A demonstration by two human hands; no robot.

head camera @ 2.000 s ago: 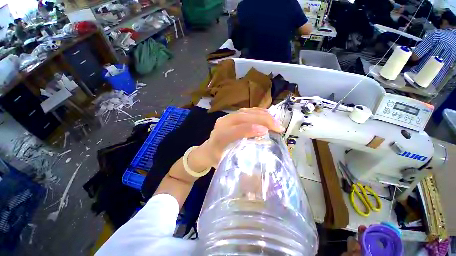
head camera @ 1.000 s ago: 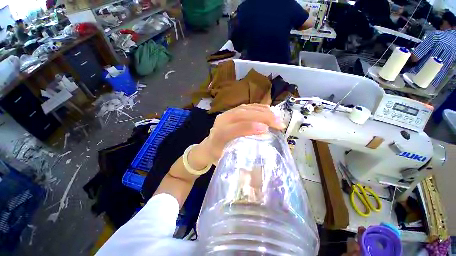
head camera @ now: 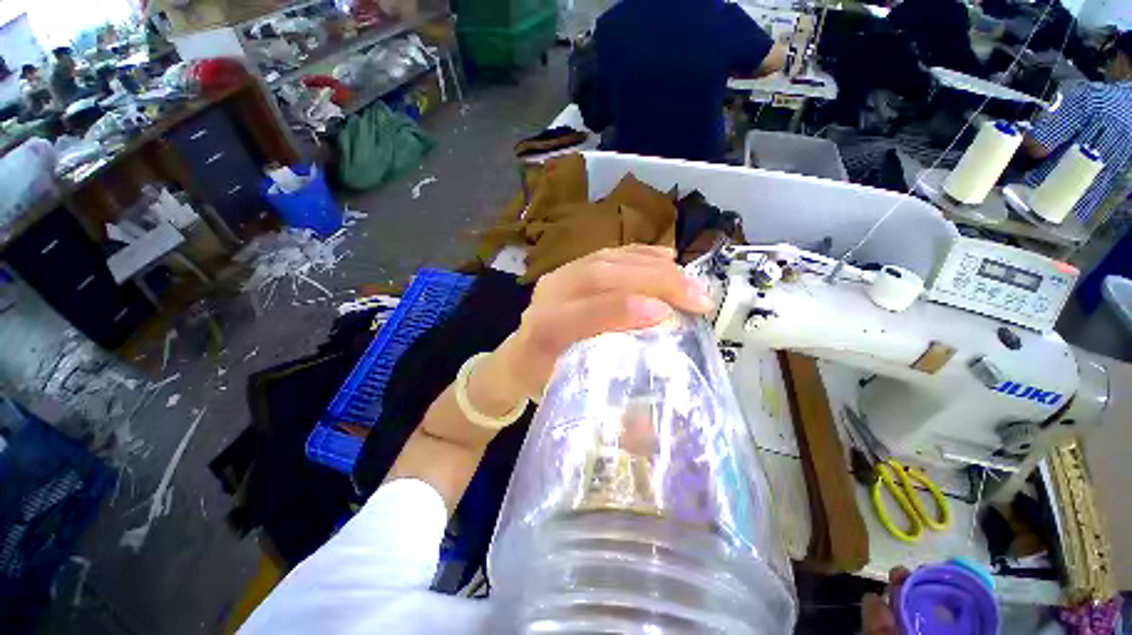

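Note:
My left hand, with a pale bangle at the wrist, grips the far end of a large clear ribbed plastic bottle. The bottle is close to the camera and its near end is cut off by the bottom edge. My right hand shows only as a few fingers at the bottom edge. It holds a round purple lid; the rest of that hand is out of the picture.
A white JUKI sewing machine stands right of the bottle. Brown strips and yellow-handled scissors lie on its table. A blue basket with black panels is left. Brown fabric lies behind. A person in dark clothes is beyond.
My left hand and the bottle's far end have shifted very slightly. The purple lid has moved slightly down. Both hands keep their holds.

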